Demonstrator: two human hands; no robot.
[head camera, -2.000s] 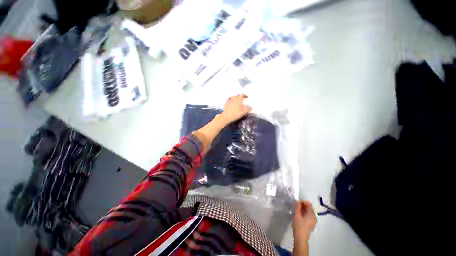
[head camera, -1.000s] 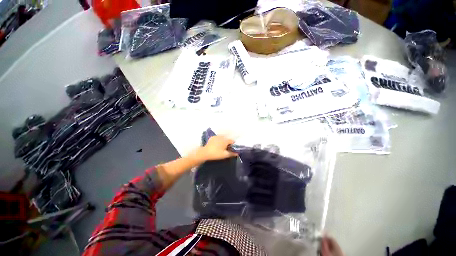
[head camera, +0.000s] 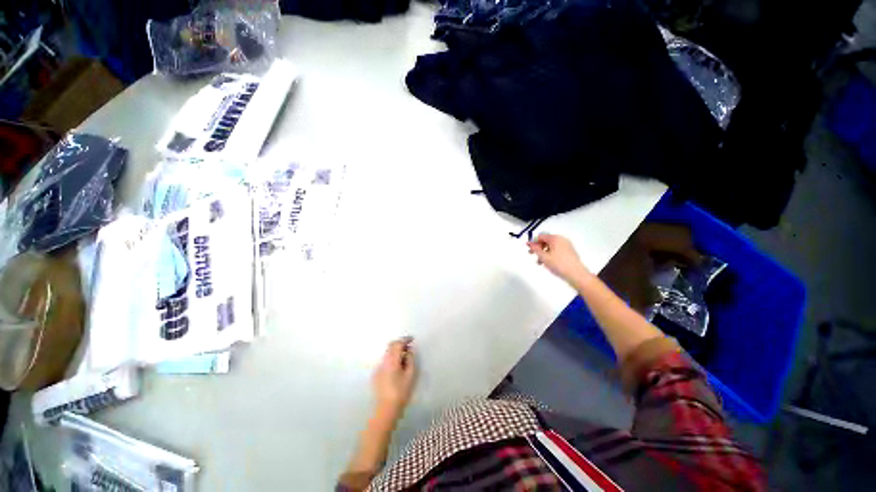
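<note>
A dark drawstring garment (head camera: 543, 178) lies at the near edge of the matte black pile, its thin cord hanging toward me. My right hand (head camera: 555, 255) is at the cord's end, fingers bent; I cannot tell whether they grip it. My left hand (head camera: 396, 370) is just above or on the white table (head camera: 336, 298), fingers curled, with a tiny dark spot at the fingertips; whether it holds anything is unclear.
Printed empty polybags (head camera: 206, 279) lie at left, beside a wide tan tape roll (head camera: 43, 317). Bagged garments (head camera: 72, 192) lie at far left. A blue bin (head camera: 759, 336) with wrapped items stands below the right table edge. The unpacked black pile (head camera: 586, 86) covers the far right.
The view has swung right. The bagged garment is no longer in front of me or under my left hand. My right hand has left the bag's corner and reached the dark garment's cord.
</note>
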